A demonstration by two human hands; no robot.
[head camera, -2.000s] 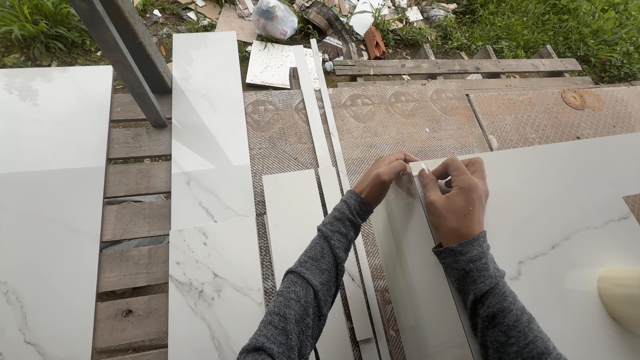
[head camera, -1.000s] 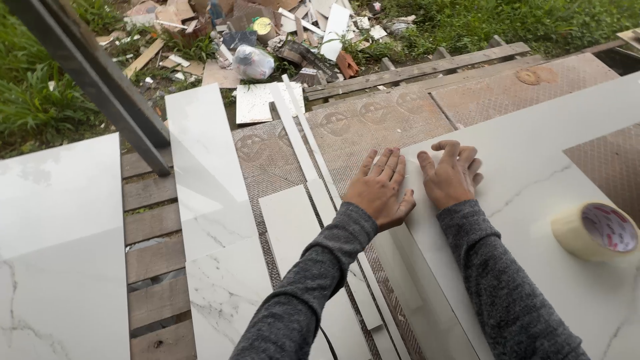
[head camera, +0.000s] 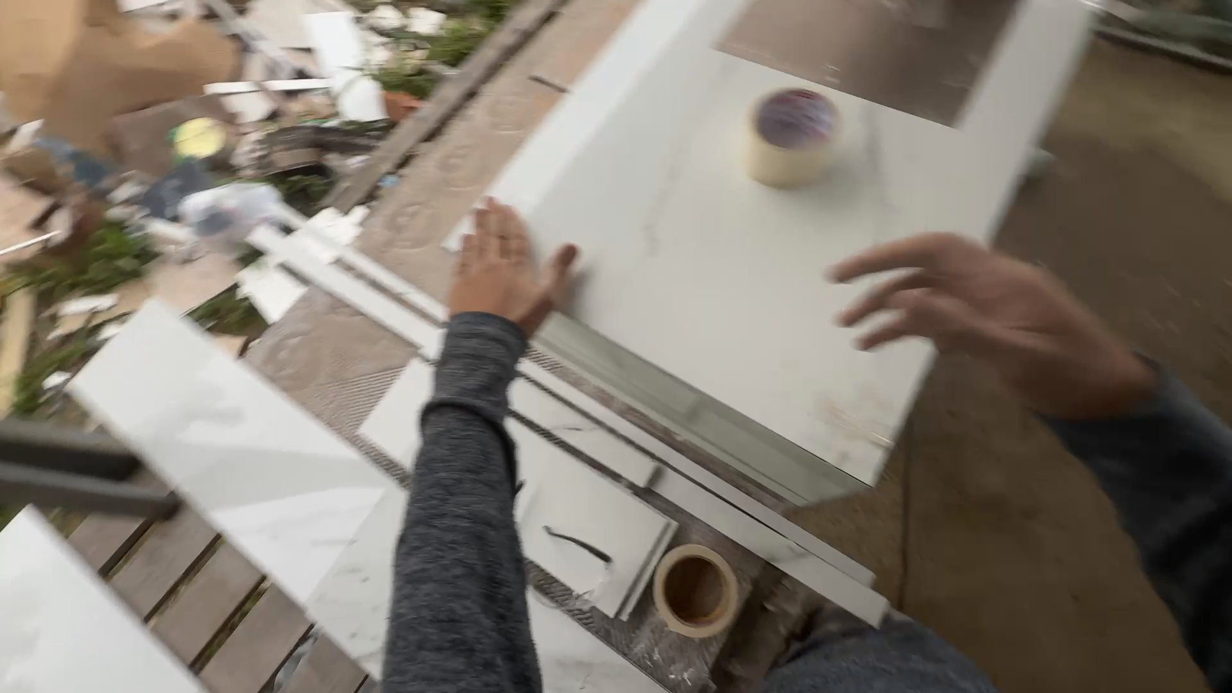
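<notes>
My left hand [head camera: 505, 269] lies flat, fingers together, on the far left corner of a white marble-look tile panel [head camera: 693, 289]. It seems to hold nothing. Raised over the panel's right edge, my right hand [head camera: 953, 298] is blurred, with its fingers apart and nothing in them. A roll of clear tape [head camera: 787, 159] stands on the panel between the hands, farther back, close to a rectangular cutout [head camera: 866, 58]. Along the panel's near edge runs a narrow side strip [head camera: 703, 414]. A second tape roll [head camera: 695, 590] lies below, beside small stacked tile pieces [head camera: 587, 529].
Long thin tile strips [head camera: 674, 462] lie beside the panel. More tile panels [head camera: 231, 433] rest on wooden slats [head camera: 183, 568] at the left. Dark metal bars [head camera: 77, 472] cross the left edge. Rubble [head camera: 192, 192] covers the ground at the upper left. Bare ground [head camera: 1001, 529] is at the right.
Two seconds ago both hands were together at the panel's edge; now they are far apart, the right one lifted. The view has swung strongly to the right and tilted.
</notes>
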